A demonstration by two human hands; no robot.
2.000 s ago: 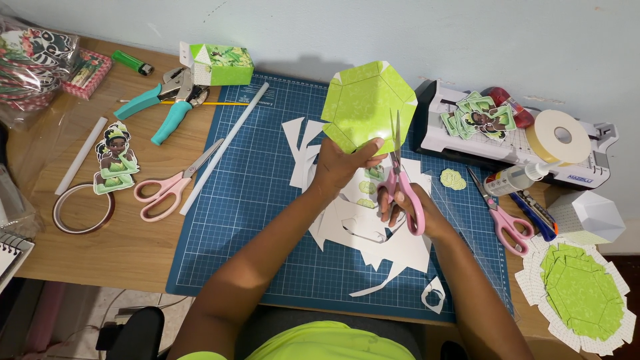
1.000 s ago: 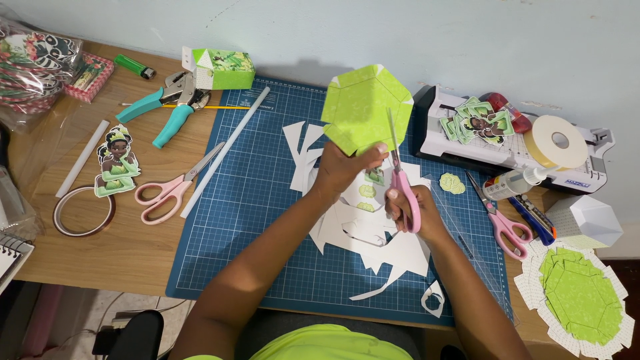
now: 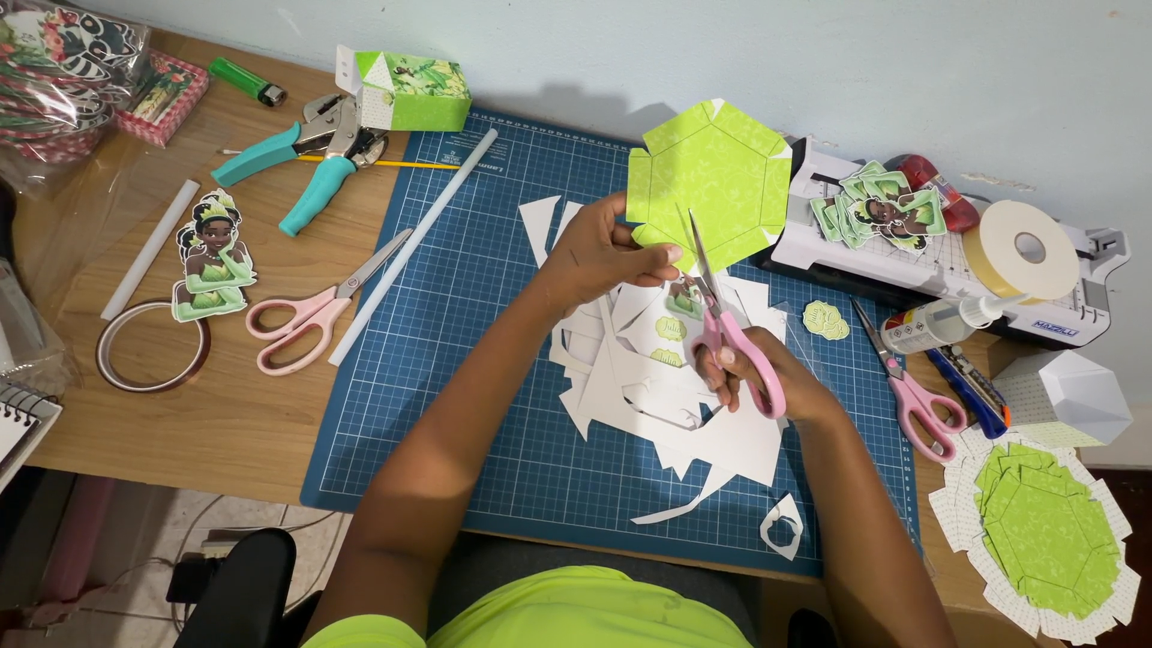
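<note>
My left hand (image 3: 612, 247) pinches the lower left edge of a green patterned hexagonal paper piece (image 3: 711, 180) with flaps and notched corners. My right hand (image 3: 751, 364) has its fingers in the handles of pink-handled scissors (image 3: 738, 337). Their blades point up, parted, and overlap the lower edge of the green piece in view; whether they touch it I cannot tell. White paper offcuts (image 3: 621, 387) and a sheet with small printed pictures lie beneath my hands on the blue cutting mat (image 3: 432, 450).
At left are other pink scissors (image 3: 310, 324), a tape roll (image 3: 153, 346), turquoise-handled pliers (image 3: 315, 171) and a green box (image 3: 427, 94). At right are a paper trimmer (image 3: 945, 261), a glue bottle (image 3: 945, 319), more scissors (image 3: 918, 405) and stacked green paper pieces (image 3: 1048, 531).
The green paper piece has been turned and tilted in my left hand, so its face shows more fully. The scissors in my right hand have tilted, their tips now pointing up and left.
</note>
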